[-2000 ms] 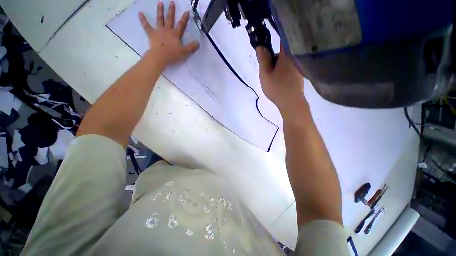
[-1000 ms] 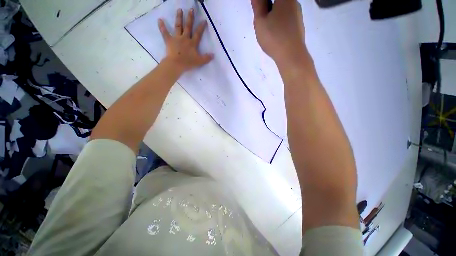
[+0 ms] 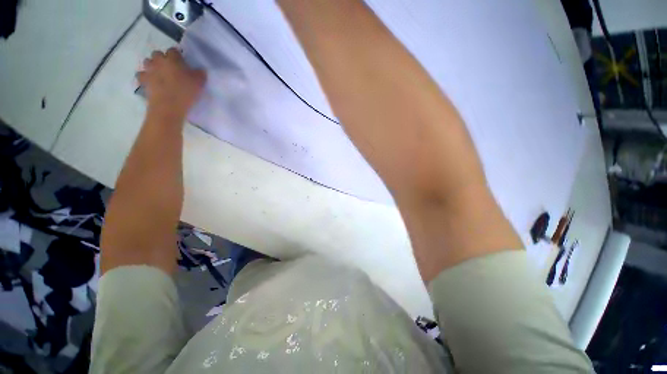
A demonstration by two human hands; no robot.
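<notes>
The paper-topped cut piece (image 3: 270, 135) lies on the pale table, with a dark cut line along its far side and a thin dark edge on its near side. My left hand (image 3: 172, 82) is at the piece's left end, fingers bent and blurred; whether it grips the piece is unclear. The grey metal base plate (image 3: 167, 20) of the cutting machine shows at the top edge, just beyond my left fingers. The rest of the machine is out of the picture. My right forearm reaches up past the top edge, and my right hand is cut off.
The large white paper marker (image 3: 512, 109) covers the table's right part. A dark tool with an orange-brown handle (image 3: 562, 227) and slim hand tools (image 3: 562, 264) lie near the right edge, beside a white roll (image 3: 601, 288). Dark and white scraps (image 3: 55, 270) litter the floor at left.
My left hand has moved from flat on the piece to its left end, fingers now bent. My right arm reaches further up and left. The base plate has come into view at upper left.
</notes>
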